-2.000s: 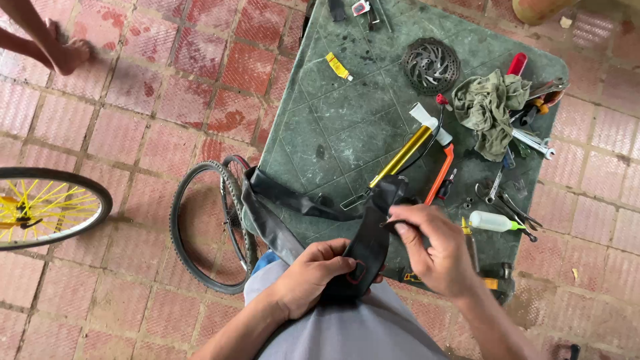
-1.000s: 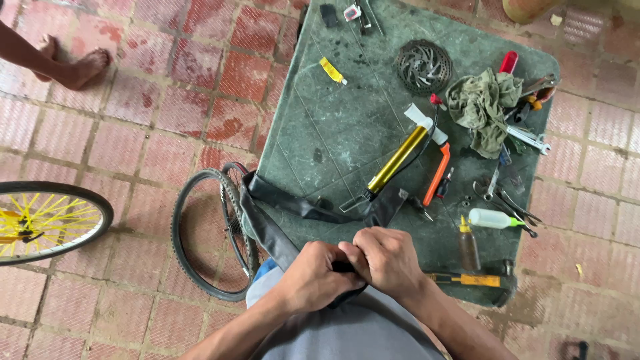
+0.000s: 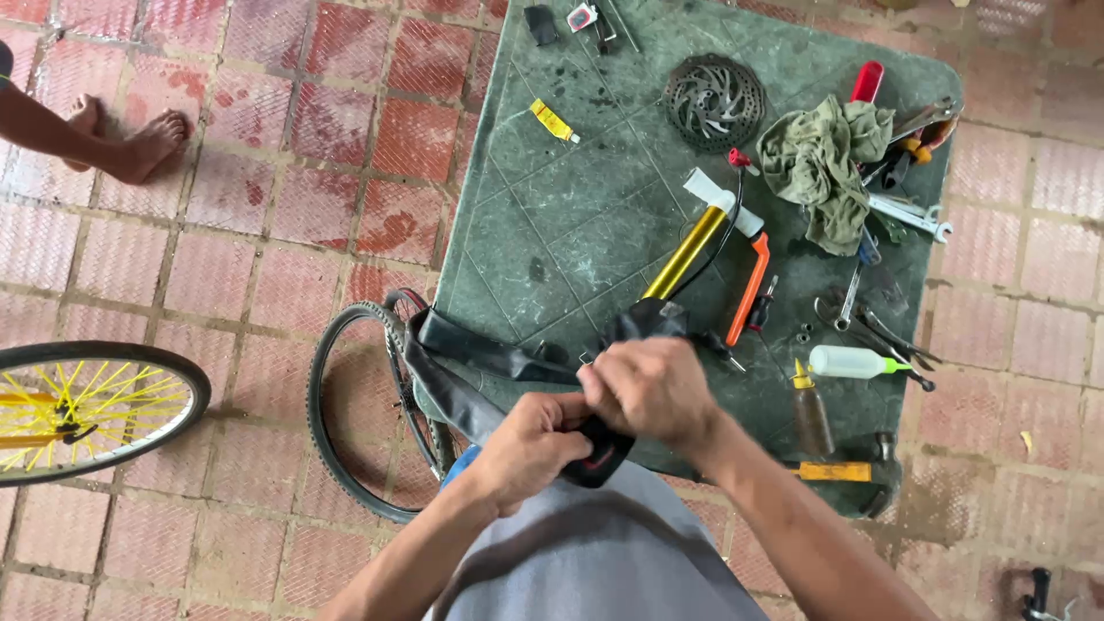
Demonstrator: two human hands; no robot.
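Observation:
A flat black rubber inner tube runs over the near left edge of the green table to my hands. My left hand pinches a folded part of it near my lap, where a reddish mark shows on the rubber. Just above and to the right, my right hand is closed on the tube against the left; its fingertips are hidden. Beyond my right hand lies a hand pump with a gold barrel and an orange handle. A small yellow tube lies farther off.
Around the table lie a brake disc, a green rag, wrenches, a white squeeze bottle, a brown bottle and a hammer. Bicycle wheels stand left. A person's bare feet are at upper left.
My right hand, apart from the left two seconds ago, has come in beside it at the tube. Since one second ago, the hands have opened a little gap, showing the folded rubber.

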